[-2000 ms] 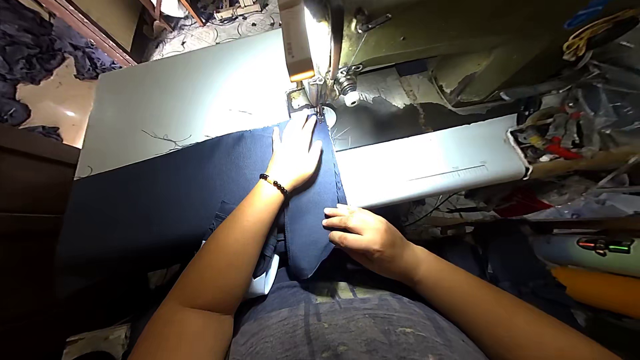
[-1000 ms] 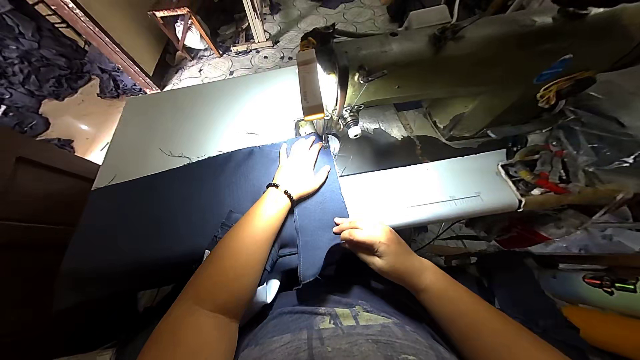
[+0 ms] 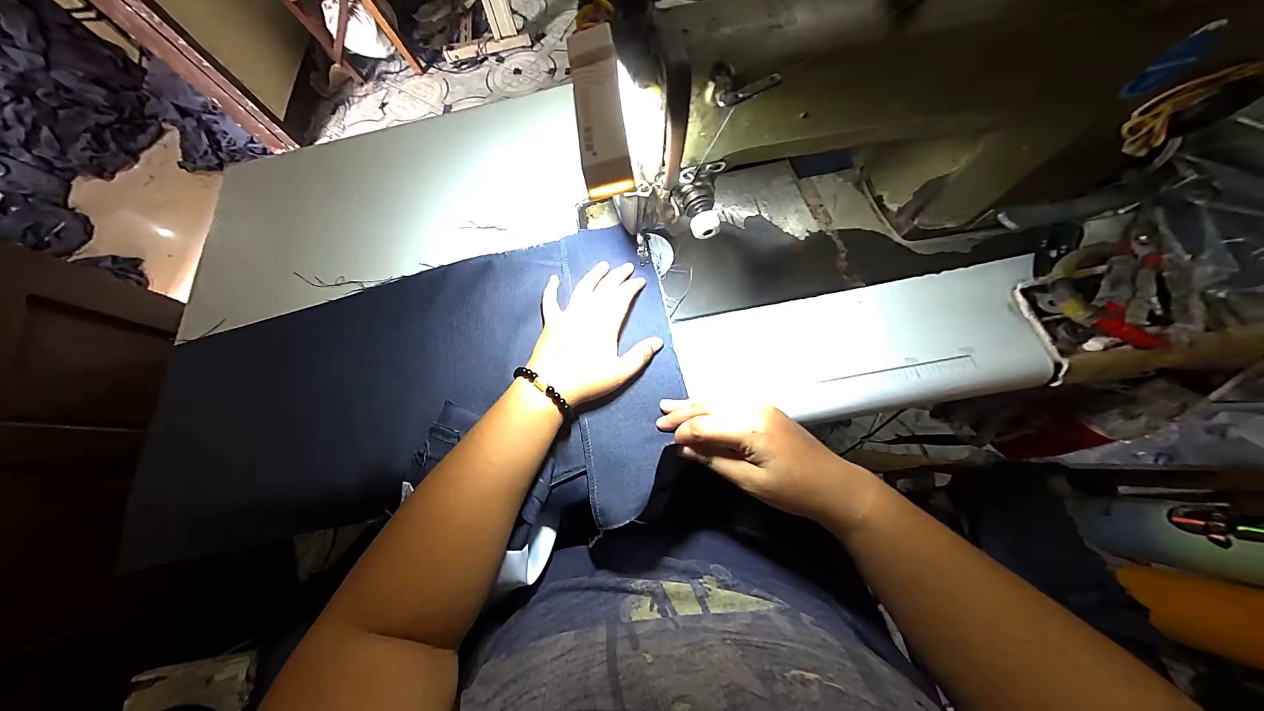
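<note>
Dark navy fabric [image 3: 326, 395] spreads over the pale sewing table [image 3: 395, 188], its upper right corner at the presser foot and needle [image 3: 644, 247] of a green sewing machine [image 3: 839, 89]. My left hand [image 3: 592, 341], a black bead bracelet at its wrist, lies flat on the fabric just below the foot, fingers apart. Nearer my body, my right hand [image 3: 736, 439] pinches the right edge of a navy panel [image 3: 627, 454] between thumb and fingers. This panel has a stitched seam along its left side and a rounded lower end.
A boxy lamp [image 3: 599, 118] lights the needle area. Loose threads [image 3: 346, 281] lie on the table. A white extension with a printed scale [image 3: 889, 346] reaches right, toward a holder of tools with red handles [image 3: 1126, 326]. Dark cloth scraps [image 3: 59, 109] are heaped at far left.
Against one and two seconds ago, the panel's lower end lies nearer the foot. My left hand's fingers now rest slightly below the foot, more spread than two seconds ago.
</note>
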